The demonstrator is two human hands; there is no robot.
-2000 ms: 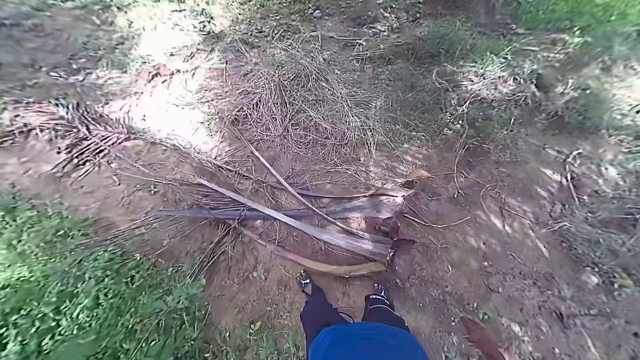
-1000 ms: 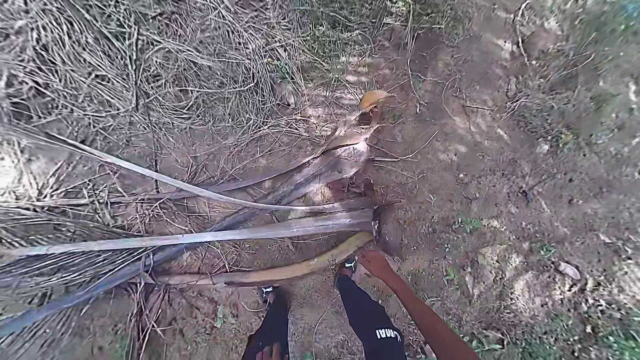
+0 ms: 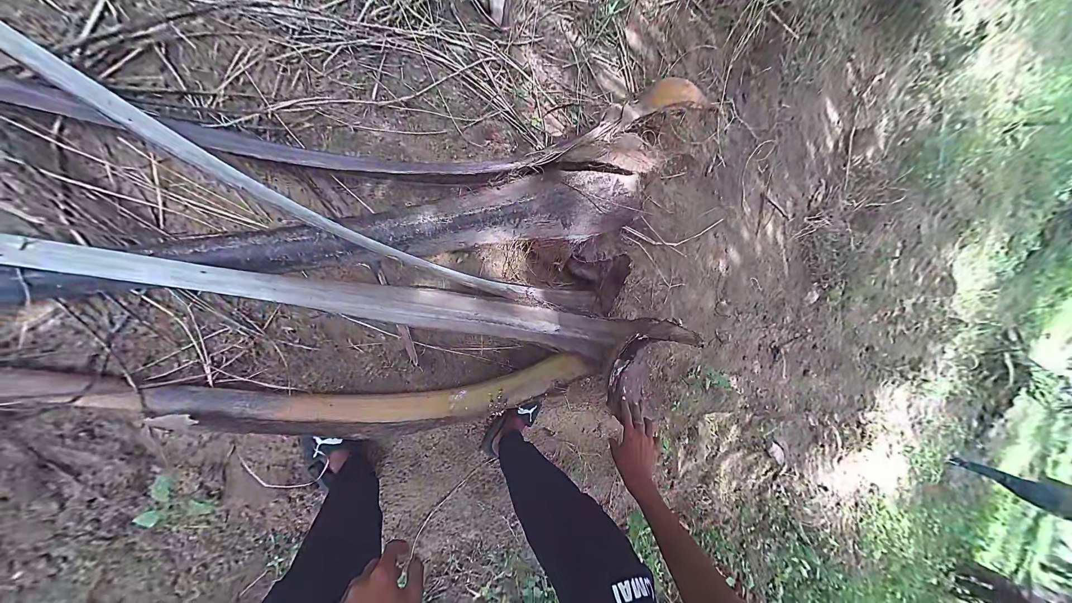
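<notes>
Several dry palm frond stalks lie side by side on bare soil, their broad bases to the right. My right hand (image 3: 635,445) has its fingertips at the dark curled edge of the base of a pale grey stalk (image 3: 452,318); whether they grip it cannot be told. Nearer my feet lies a yellow-brown stalk (image 3: 352,409). My left hand (image 3: 387,578) is low in the view by my left leg, fingers bent, and its grip is unclear. Beyond the pale stalk lie a thin grey stalk (image 3: 276,197), a dark wide stalk (image 3: 377,234) and a purplish-brown one (image 3: 335,159).
Dry leaflets and twigs (image 3: 335,50) cover the ground at the upper left. A small green plant (image 3: 163,502) grows at the lower left. Green growth (image 3: 1005,167) edges the right side, where a dark long object (image 3: 1017,486) enters the view.
The view has come closer to the stalks. My right hand, out of view two seconds ago, is at the base of the stalks. The left hand has moved from against the leg to beside it.
</notes>
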